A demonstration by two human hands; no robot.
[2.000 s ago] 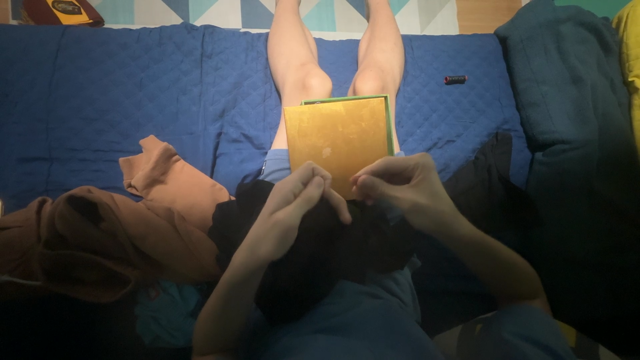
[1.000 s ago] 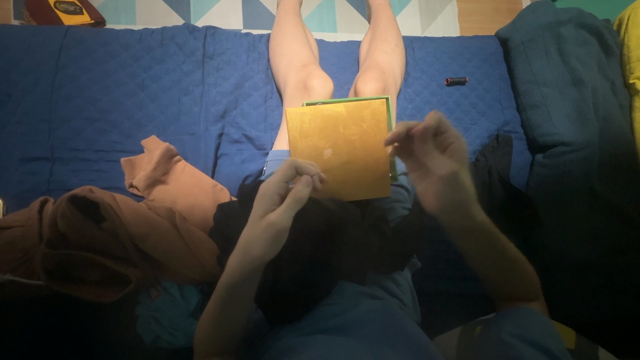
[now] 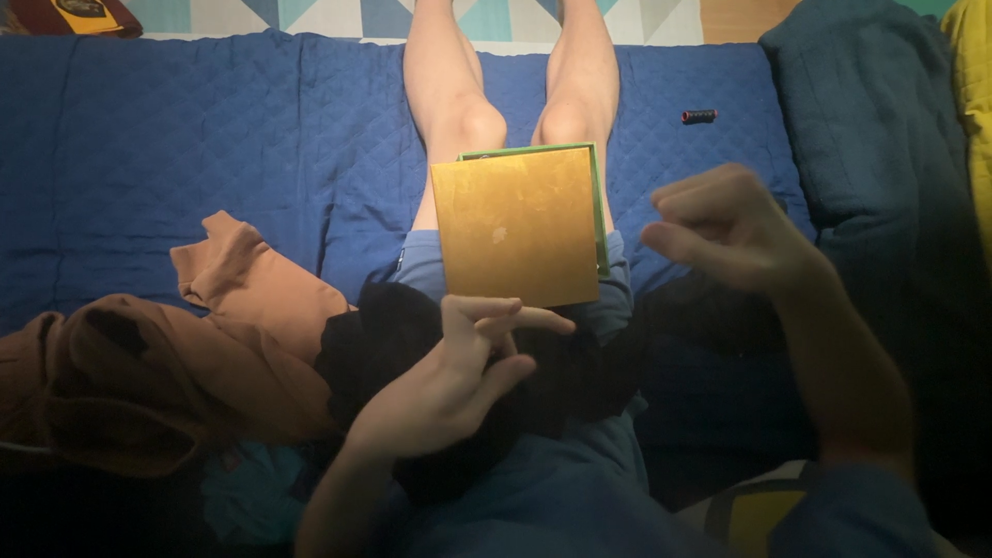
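Across my thighs lies a gold-coloured square lid or panel (image 3: 519,229), set slightly askew over a green-edged box (image 3: 598,209). Black cloth (image 3: 558,372) is bunched on my lap just below it. My left hand (image 3: 457,372) is over the black cloth near the panel's lower edge, its fingers bent and one pointing right; whether it pinches something thin cannot be made out. My right hand (image 3: 721,232) is raised to the right of the box, fingers curled with thumb and fingertips close together, slightly blurred. No thread or needle can be made out in either hand.
A dark thread spool (image 3: 700,116) rests on the blue quilted cover (image 3: 194,139) at the upper right. Brown-orange clothing (image 3: 256,294) lies at the left, with teal cloth (image 3: 252,488) below. A dark blue blanket (image 3: 868,132) and yellow fabric (image 3: 973,93) are at the right.
My right hand has moved away from my left hand, out to the right past the panel's edge. My left hand has stayed near the panel's lower edge over the black cloth.
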